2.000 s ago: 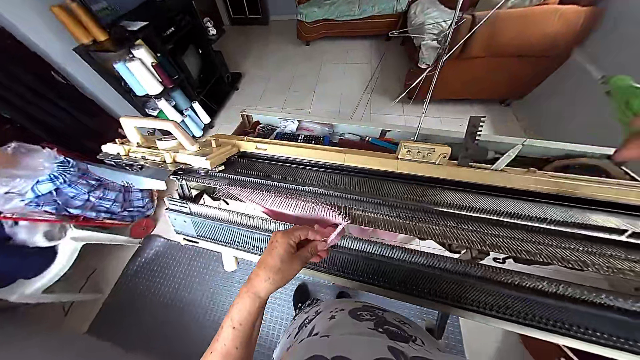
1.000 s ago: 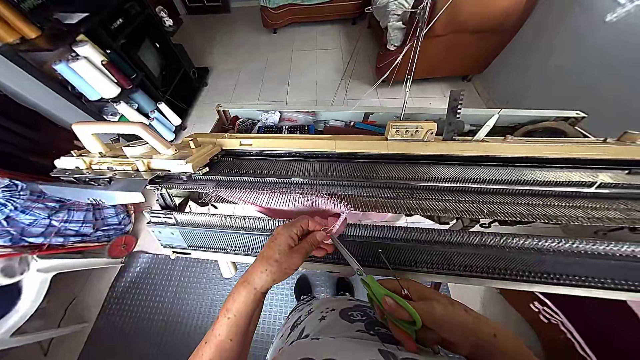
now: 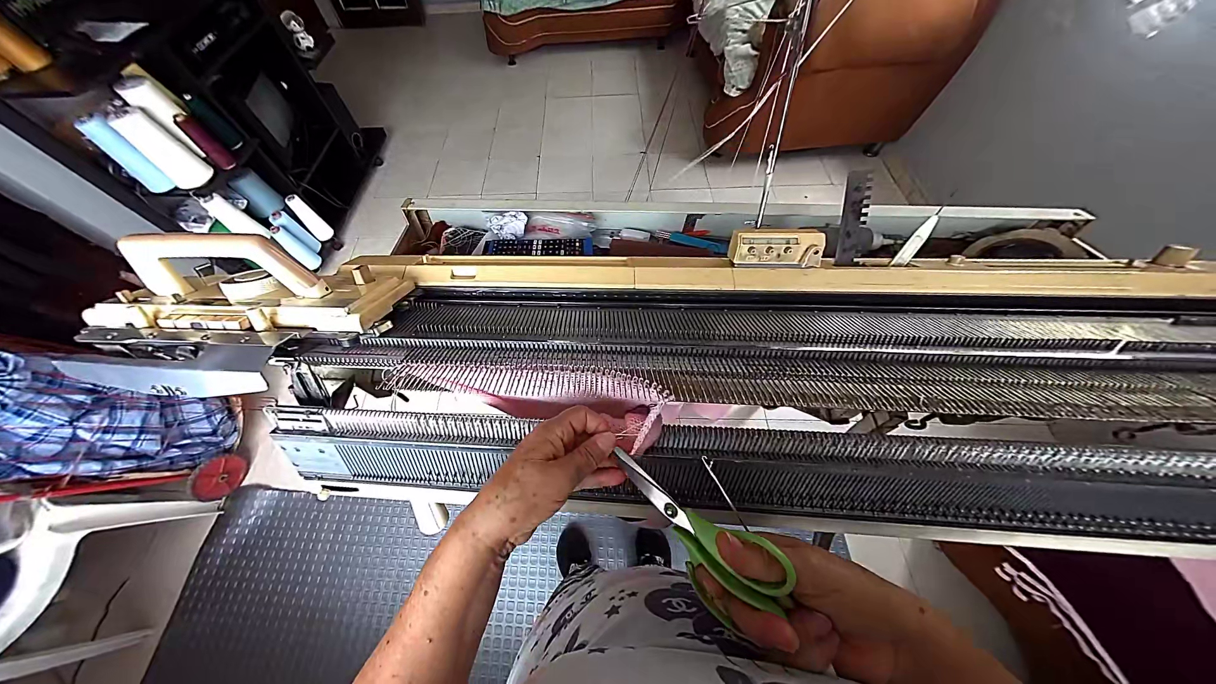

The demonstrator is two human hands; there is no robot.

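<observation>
My left hand pinches the edge of pink knitted fabric and some thin yarn between thumb and fingers. This fabric hangs from the needles of a knitting machine's rear needle bed. Green-handled scissors are in my right hand, with fingers through the handle loops. Their blade tips lie at the left fingertips, beside the yarn; whether the blades have closed on it I cannot tell. A thin hooked tool also sticks up from the right hand. The front needle bed lies beneath the fabric edge.
The machine's beige carriage sits at the left end of the bed. Behind the rail, a tray holds assorted tools. Yarn cones stand at the upper left, above a plaid cloth. A metal yarn mast rises behind.
My right hand has come from the far right edge with the scissors to beside my left hand. The blade tips have stayed near the left fingertips over the last second.
</observation>
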